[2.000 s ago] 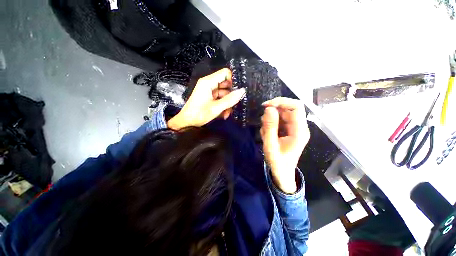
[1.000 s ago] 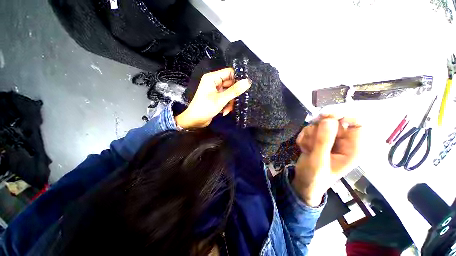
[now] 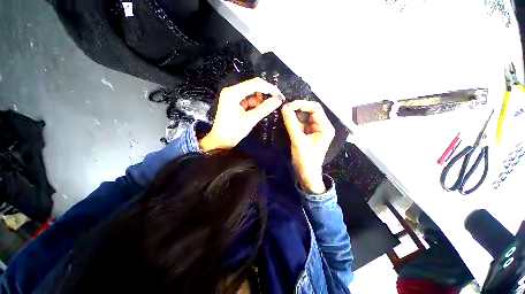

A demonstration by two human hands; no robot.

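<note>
A dark garment section [image 3: 295,86] lies over my lap at the table edge, with light-and-dark trim [image 3: 269,127] along it. My left hand [image 3: 239,115] pinches the garment at the trim between thumb and fingers. My right hand [image 3: 311,135] is at the same spot, its thumb and forefinger closed together near the left fingertips. Any needle or thread between the fingertips is too small to see. The hands cover part of the trim.
On the white table [image 3: 322,34] lie a long brown-ended strip [image 3: 373,112], a red tool [image 3: 449,149], scissors [image 3: 465,169], yellow-handled pliers [image 3: 503,112], small grey rings [image 3: 509,166] and a black cylinder [image 3: 489,229]. Dark cloth [image 3: 103,40] and tangled black strands [image 3: 190,95] are at left.
My right hand first moved away to the right over the table edge, then came back beside my left fingertips. My left hand stayed on the trim. The garment section now shows less beside it.
</note>
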